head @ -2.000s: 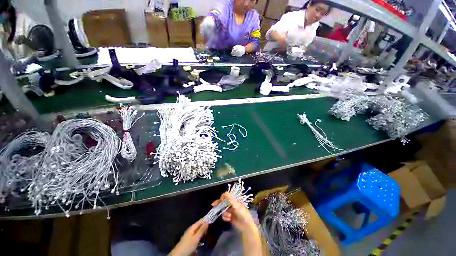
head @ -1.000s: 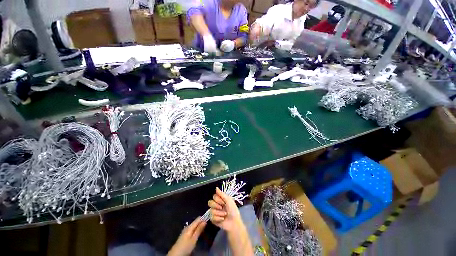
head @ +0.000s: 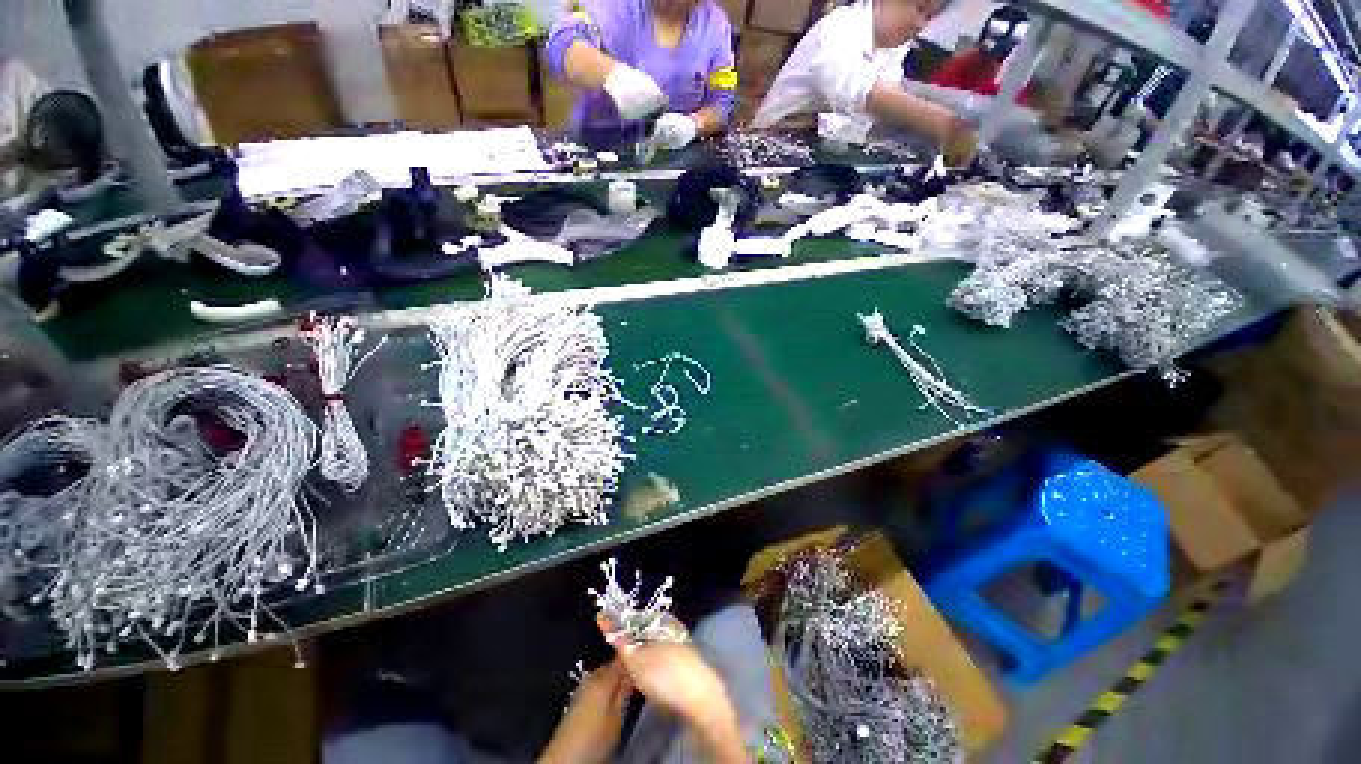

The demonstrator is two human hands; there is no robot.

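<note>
A bunch of white wire leads [head: 634, 609] is held over the lap, its small white ends fanned out above my right hand. My right hand [head: 667, 666] is closed around the bunch just below those ends. My left hand [head: 593, 708] is lower and to the left, close against my right hand, with a few white ends showing beside it. The lower part of the bunch is hidden by the hands. A large wire bundle [head: 526, 411] lies on the green bench beyond the hands.
Coiled long leads [head: 194, 493] and a folded tied hank [head: 340, 403] lie left. Loose leads [head: 669, 391], a small bundle [head: 914, 363] and grey-white clumps [head: 1149, 306] lie right. A carton of leads [head: 955, 657] and blue stool [head: 1102, 523] stand right. Two people work opposite.
The bunch's fanned ends have moved slightly left and down. My hands have come closer together, and my right hand has turned over the bunch. The view has shifted a little.
</note>
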